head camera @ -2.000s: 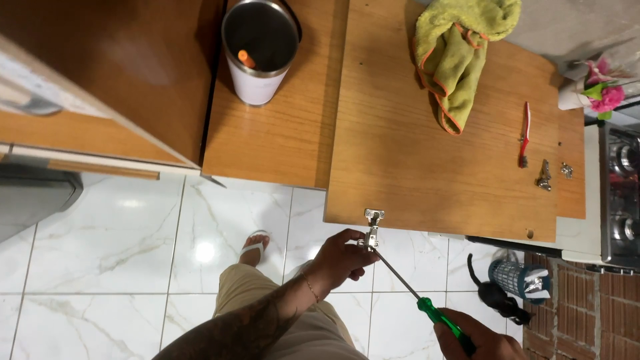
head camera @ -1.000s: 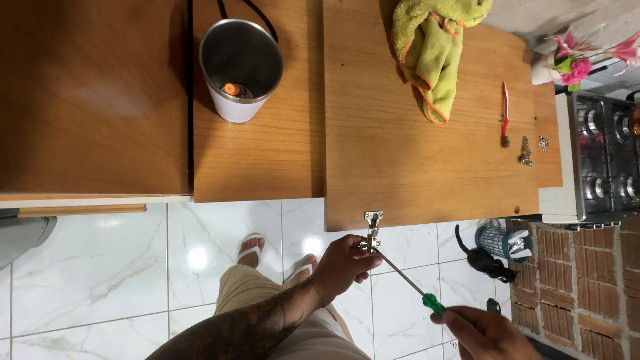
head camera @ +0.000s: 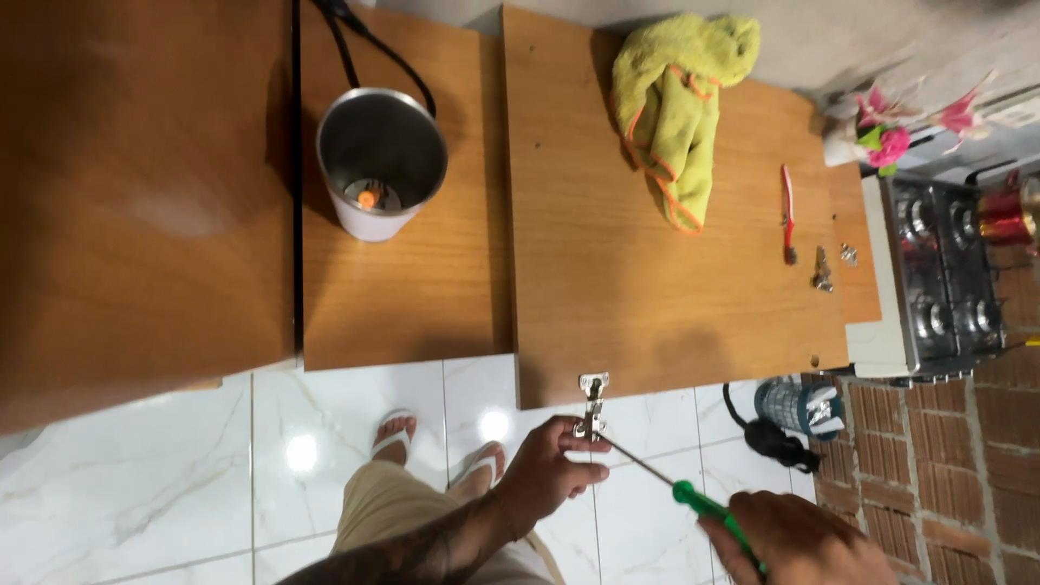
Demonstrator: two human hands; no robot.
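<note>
A metal cabinet hinge (head camera: pixel 594 406) is attached at the front edge of a wooden panel (head camera: pixel 601 301), its arm sticking out past the edge. My left hand (head camera: pixel 548 471) grips the outer end of the hinge between thumb and fingers. In my right hand (head camera: pixel 800 540) is a screwdriver with a green handle (head camera: pixel 705 502); its shaft slants up to the left and its tip is at the hinge's outer end. Whether the tip sits in a screw cannot be told.
A steel-lined cup (head camera: pixel 382 162), a yellow-green cloth (head camera: pixel 674 114), a red-and-white brush (head camera: pixel 788 215), another metal hinge (head camera: pixel 822 270) and small metal parts (head camera: pixel 848 254) lie about. A flower vase (head camera: pixel 842 142) and gas stove (head camera: pixel 946 276) are right. A black cat (head camera: pixel 776 443) is beside a basket (head camera: pixel 800 406).
The view has shifted. Both hands stay at the hinge, with the screwdriver tip still against its outer end.
</note>
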